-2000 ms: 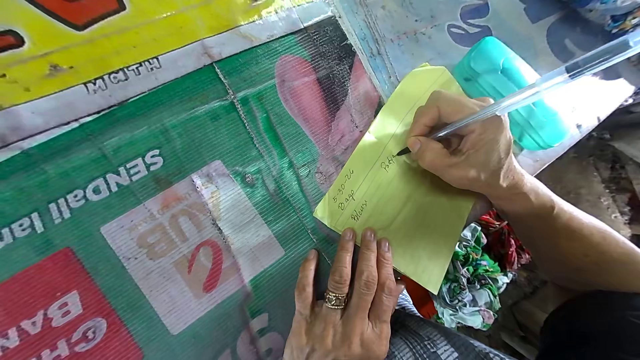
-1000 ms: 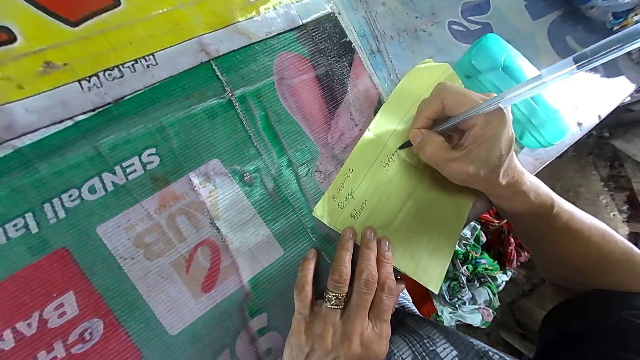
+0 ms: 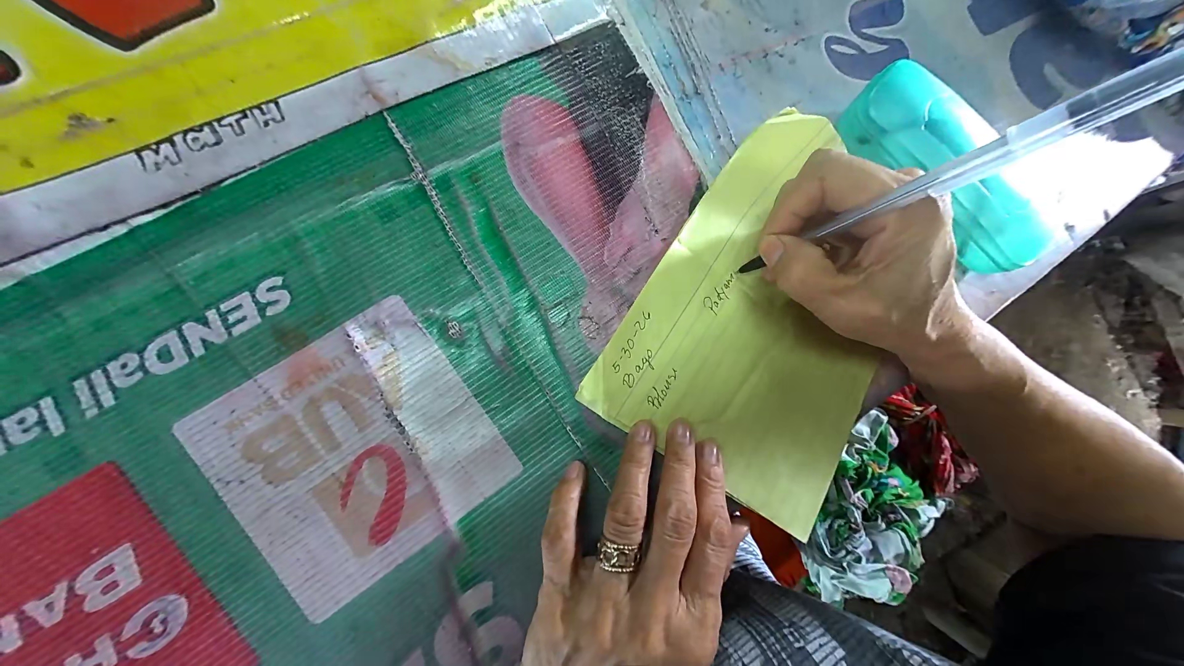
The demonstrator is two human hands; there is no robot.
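Note:
A yellow ruled paper pad point(image 3: 777, 398) lies tilted on the printed tarpaulin, with several handwritten words on it. My right hand point(image 3: 860, 250) grips a clear-barrelled ballpoint pen point(image 3: 971, 166), and its dark tip touches the paper at the end of a word. My left hand point(image 3: 647, 555), with a ring on one finger, lies palm down with fingers spread; its fingertips rest at the pad's lower left edge. Just beyond my right hand sits a closed turquoise plastic case point(image 3: 916, 111), partly hidden by that hand and the pen.
Green, yellow and white printed tarpaulins point(image 3: 324, 231) cover the table. Below its right edge, a bundle of green and white patterned cloth point(image 3: 879, 518) and some red cloth point(image 3: 925, 444) show. Patterned fabric point(image 3: 805, 629) is at the bottom, beside my left hand.
More letters stand in the word at the pen tip, and my right hand has shifted slightly along that line. My left hand has stayed at the pad's edge.

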